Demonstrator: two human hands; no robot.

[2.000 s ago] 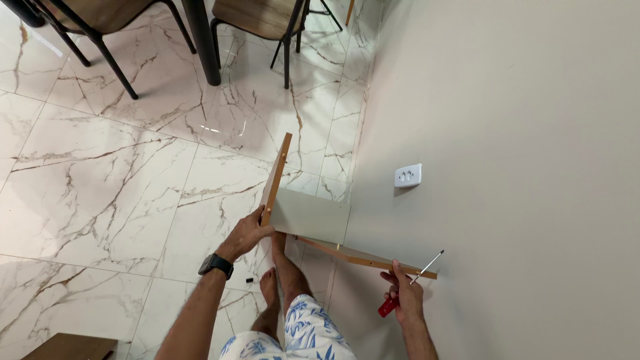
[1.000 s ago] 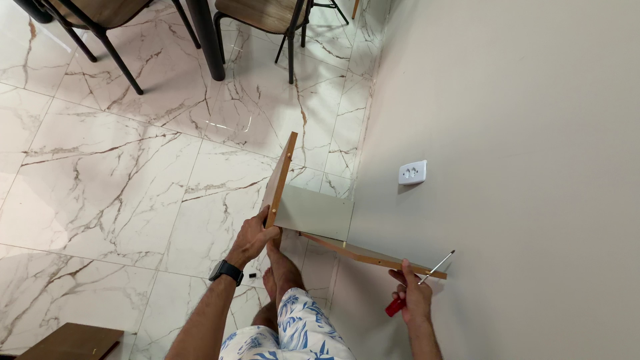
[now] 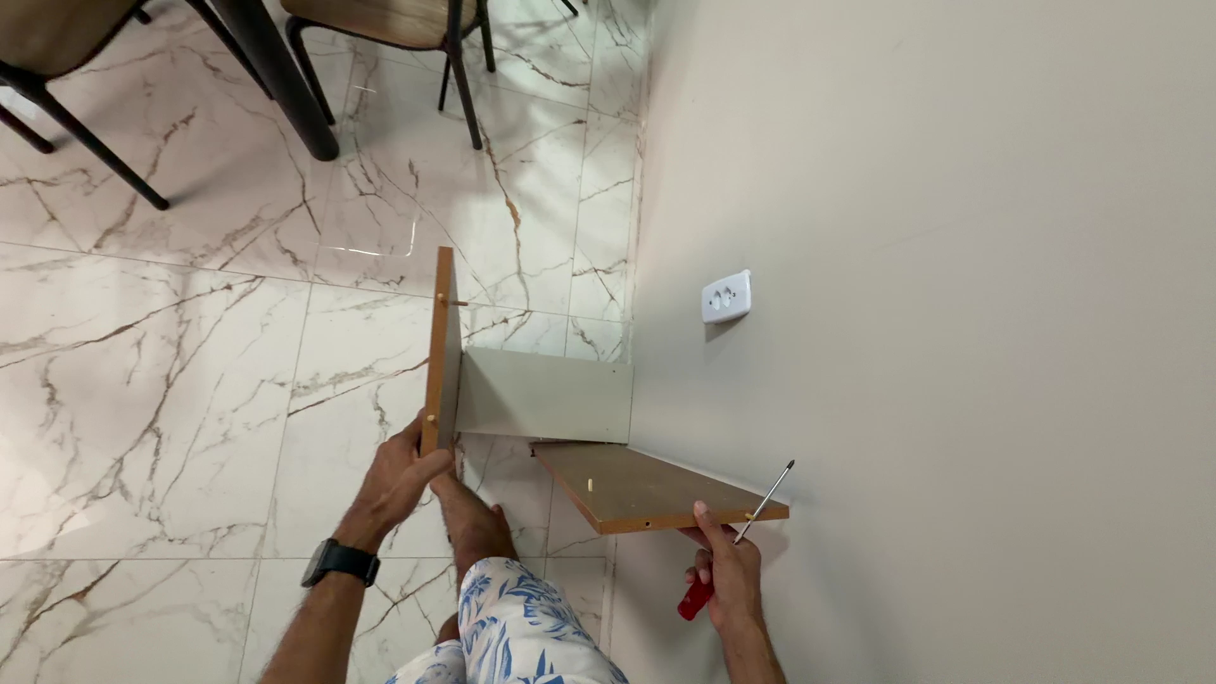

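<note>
My left hand (image 3: 394,480) grips the lower end of an upright wooden panel (image 3: 440,351) with dowels in its edge. A pale panel (image 3: 546,394) stands between that panel and the wall. My right hand (image 3: 727,565) holds the near edge of a brown wood panel (image 3: 655,484), which lies at an angle beside the wall with a dowel standing in its face. In the same hand is a screwdriver (image 3: 695,600) with a red handle, its shaft pointing up and right past the panel's edge. Whether the brown panel touches the pale one cannot be told.
The wall (image 3: 912,332) rises at the right, with a white power outlet (image 3: 727,297) on it. Chairs (image 3: 380,21) with dark legs and a thick dark table leg (image 3: 285,85) stand at the upper left on the marble-patterned tile floor (image 3: 142,408). My legs are below, near the panels.
The brown panel has tilted away from the others, so its broad face and a dowel now show. My right hand has moved with it, still holding the screwdriver. The left-hand panel stands more upright in view.
</note>
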